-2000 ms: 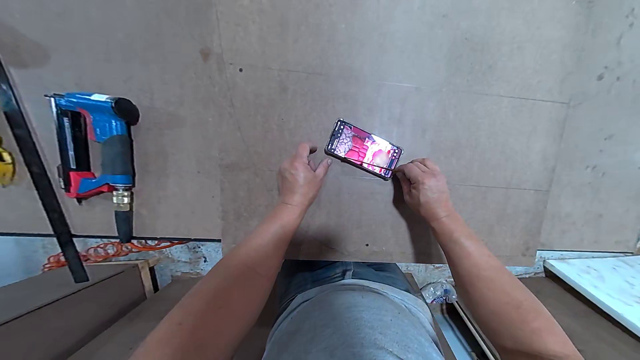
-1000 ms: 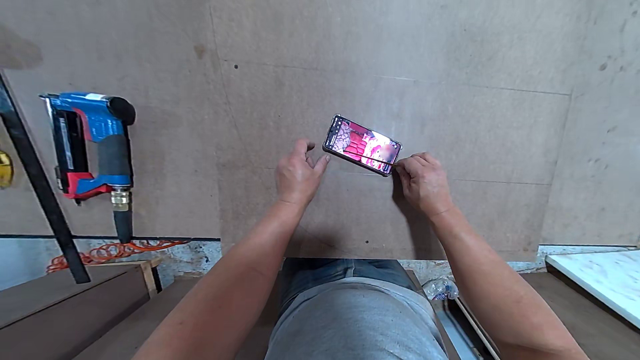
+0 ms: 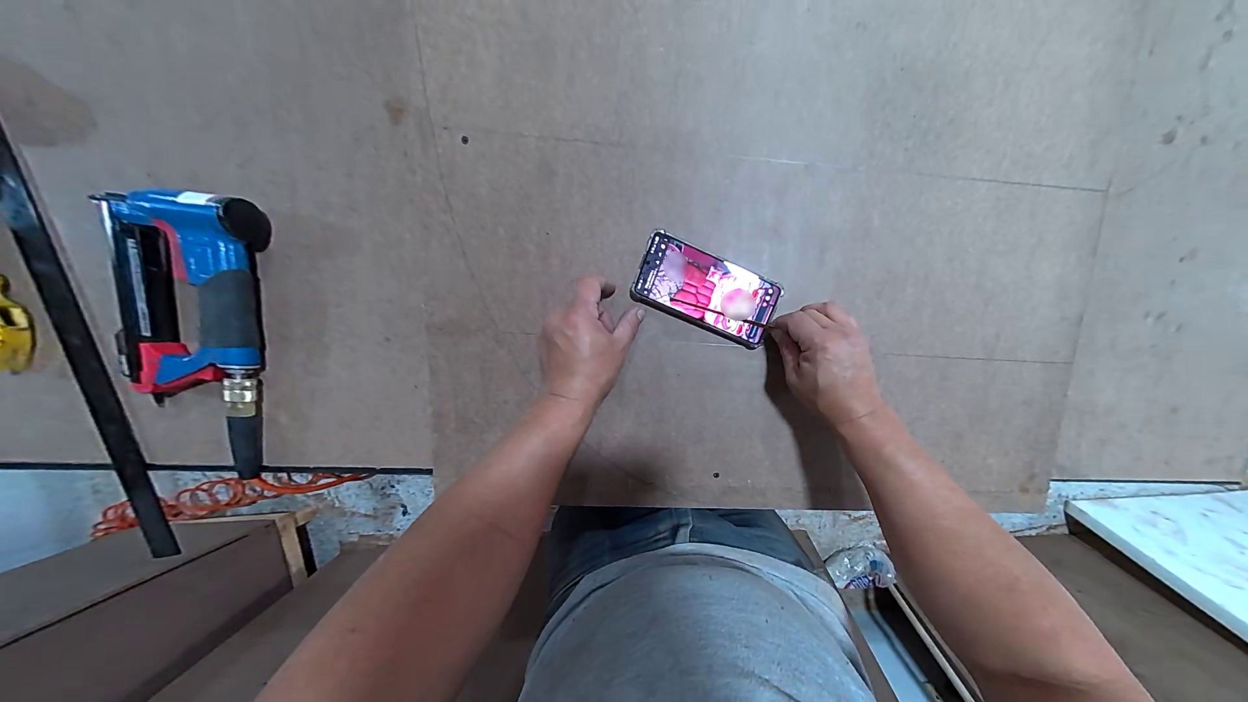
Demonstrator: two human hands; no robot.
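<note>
A smartphone [image 3: 707,289] in a dark case lies tilted on the brown board [image 3: 604,429], its lit screen showing a pink and red picture. My left hand [image 3: 587,346] rests just left of the phone's lower left corner, thumb and fingers apart, with nothing visible in it. At the phone's right end is my right hand [image 3: 824,356], its thumb and index finger pinched on a thin dark stick that reaches over the screen. The rest of that hand's fingers are curled, and its palm is hidden.
A blue and red pneumatic nailer [image 3: 229,283] lies at the left, beside a long black metal bar [image 3: 73,331] and a yellow tool [image 3: 14,327]. An orange coiled air hose [image 3: 210,499] runs below the board's edge. A white marble-look slab [image 3: 1180,546] is at the lower right.
</note>
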